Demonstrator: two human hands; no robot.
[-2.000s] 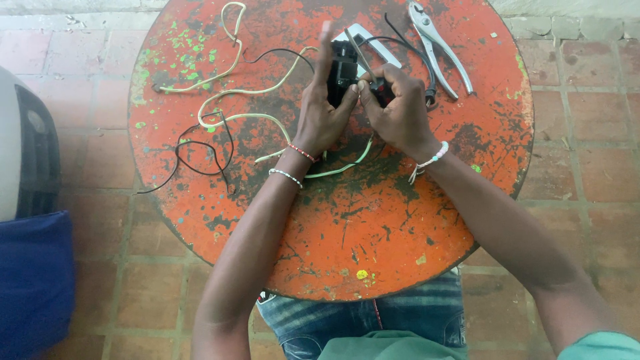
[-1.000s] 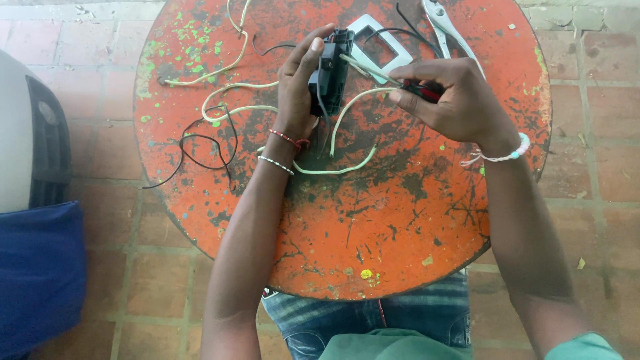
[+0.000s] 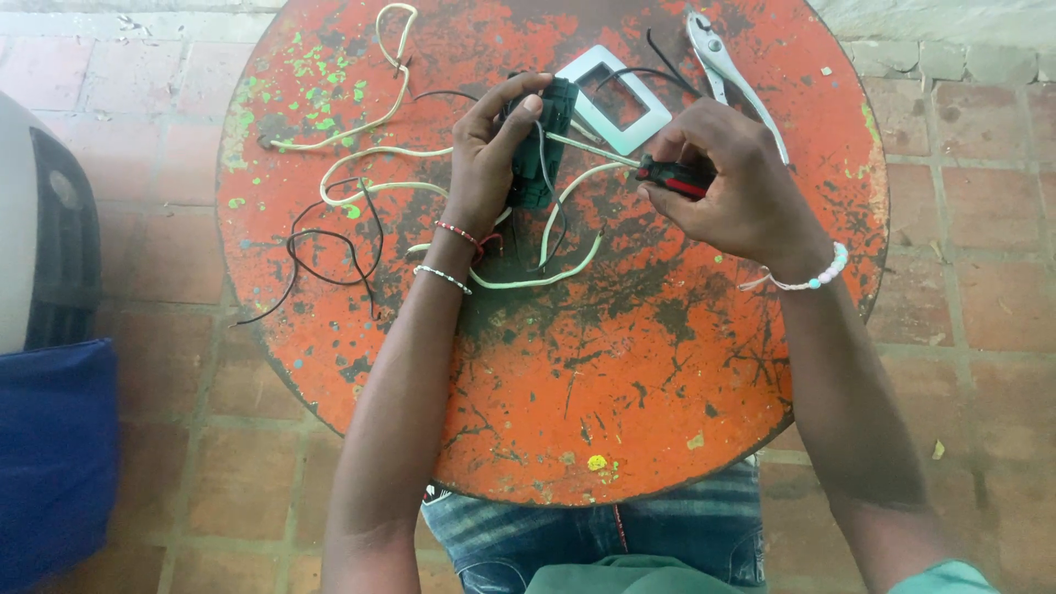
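Observation:
My left hand [image 3: 499, 153] grips a dark electrical wiring module [image 3: 549, 153] on edge, its back turned to the right. My right hand [image 3: 722, 177] is closed around the red and black handle of a screwdriver [image 3: 681, 177], whose shaft points left with its tip at the module's side. A grey wire [image 3: 546, 165] runs down over the module. Below it, a pale insulated wire [image 3: 528, 283] curves across the table. Just behind the screwdriver lies a white rectangular wall-plate frame [image 3: 643, 132]. Whether the tip sits in a screw head cannot be made out.
Slip-joint pliers [image 3: 730, 62] lie at the back right of the round orange table [image 3: 594, 396], near black wire ends. More pale wire [image 3: 363, 151] and a tangled black wire [image 3: 293, 247] spread to the left. A blue cloth [image 3: 54, 462] is off the table at left.
Two seconds ago my hands were close together at the module. My right hand has since moved right, and the screwdriver shaft shows between them. The white frame is more exposed.

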